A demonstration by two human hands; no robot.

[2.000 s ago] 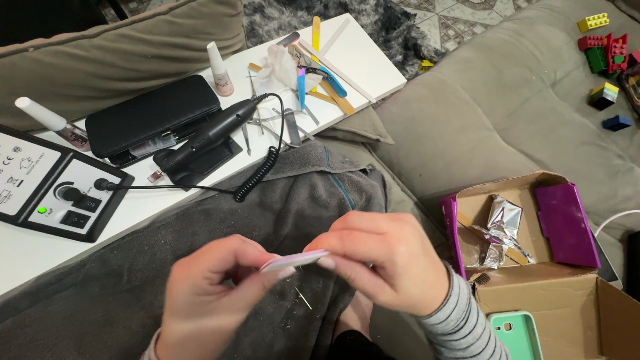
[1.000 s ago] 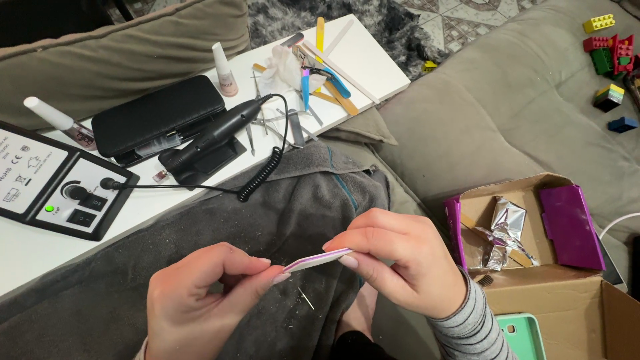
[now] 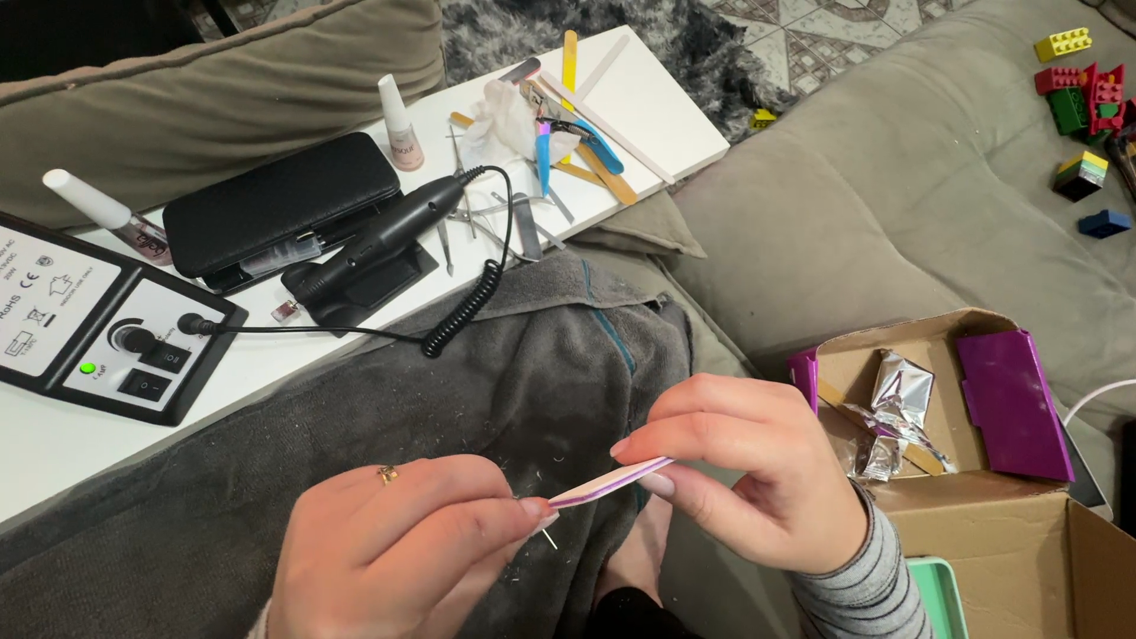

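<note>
A pale nail file with a purple edge (image 3: 603,484) spans the gap between my two hands above the lap, slightly bent. My left hand (image 3: 408,541) pinches its left end between thumb and fingers and wears a ring. The right end sits between thumb and index finger of my right hand (image 3: 745,470). Under them lies a dark grey towel (image 3: 426,408) with pale specks and a thin white sliver (image 3: 549,539). The electric nail drill handpiece (image 3: 382,240) rests on its black stand, away from both hands, wired to a control box (image 3: 133,346) with a lit green light.
On the white board (image 3: 657,98) are a black case (image 3: 284,200), nail polish bottles (image 3: 402,133), metal tools, files and crumpled tissue (image 3: 506,124). To the right are an open cardboard box (image 3: 985,532), a purple box (image 3: 1016,408) with foil wrapping (image 3: 903,390), and toy bricks (image 3: 1065,43) on the sofa.
My left hand has turned, its back now showing more, and both hands have come closer together on the file. The file stays between them throughout.
</note>
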